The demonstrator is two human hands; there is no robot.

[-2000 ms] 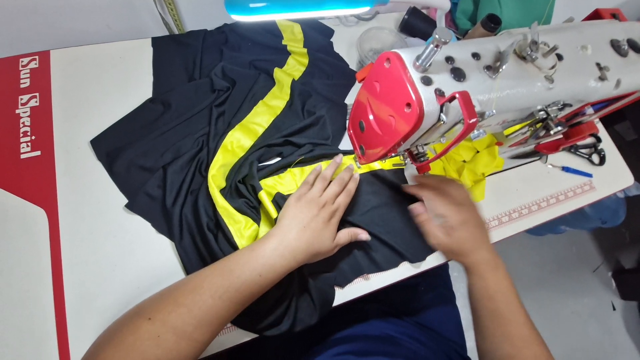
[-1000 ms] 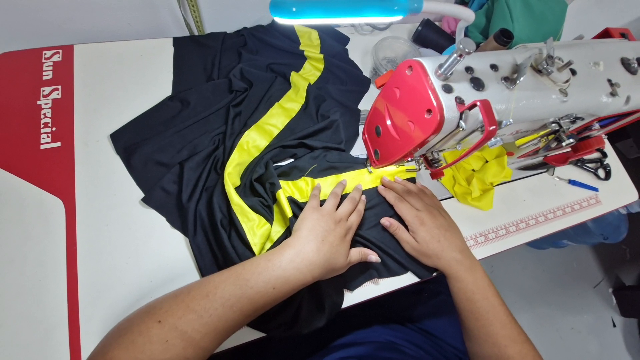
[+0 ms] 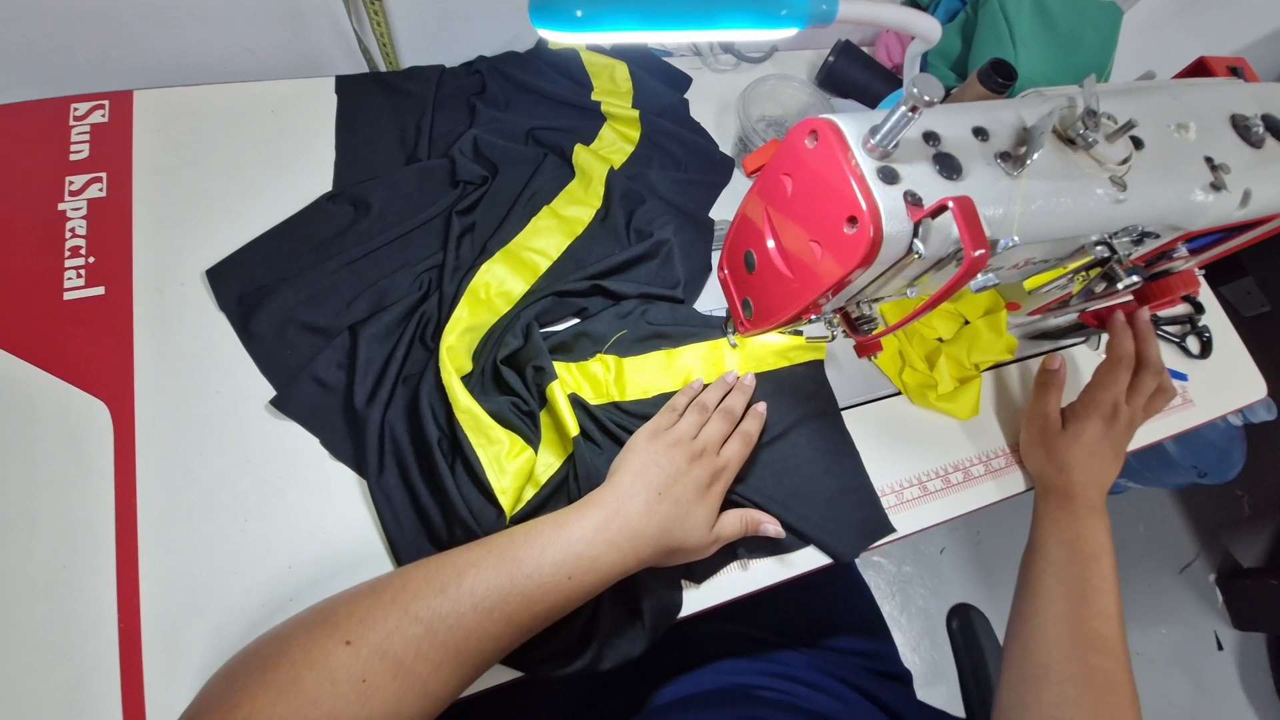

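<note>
Black fabric (image 3: 400,230) lies bunched across the table, with a yellow strip (image 3: 530,260) running along it and folding back toward the needle area of a white and red sewing machine (image 3: 800,220). My left hand (image 3: 690,460) rests flat on the black fabric, fingertips at the lower edge of the yellow strip, just left of the machine head. My right hand (image 3: 1090,420) is off the fabric, at the right under the machine arm. Its fingers are apart, and the fingertips overlap a red part (image 3: 1110,312) there; whether they touch it I cannot tell.
Crumpled yellow fabric (image 3: 945,350) lies beneath the machine arm. Black-handled scissors (image 3: 1185,330) are behind my right hand. A printed ruler (image 3: 950,480) runs along the table's front edge. Behind the machine head stand a clear round container (image 3: 780,110) and a black thread cone (image 3: 855,72). A lamp (image 3: 680,15) hangs above.
My right hand has left the fabric beside the needle and moved right, toward the scissors. My left hand still lies on the fabric. The view has shifted somewhat.
</note>
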